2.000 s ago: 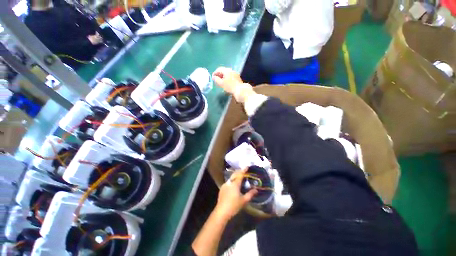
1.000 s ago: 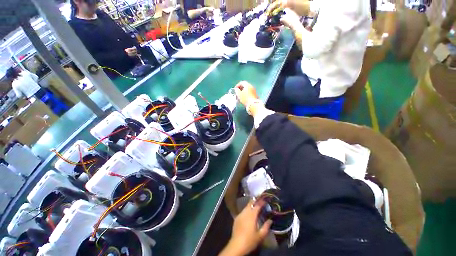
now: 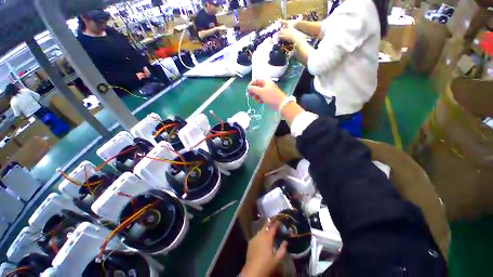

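My left hand [image 3: 263, 250] holds the near side of a white camera unit [image 3: 294, 231] in the carton, fingers at the rim of its black interior. My right hand [image 3: 265, 93] is above the bench beyond the last unit, fingertips pinched on a thin white strand [image 3: 249, 103]. The strand hangs down to a small tangle of pale strings [image 3: 253, 119] on the bench, beside the last white unit [image 3: 228, 142]. My right forearm crosses over the carton and hides part of it.
Rows of white camera units [image 3: 154, 221] with coloured wires stand on the green bench [image 3: 216, 97]. A slim tool [image 3: 219, 211] lies near the metal edge. The brown carton [image 3: 413, 178] holds more units. A person in white [image 3: 348, 54] sits beyond; others work across the bench.
My right hand has lifted off the bench, and the thin strand now stretches below it. My left hand stays on the unit in the carton. The camera view has shifted.
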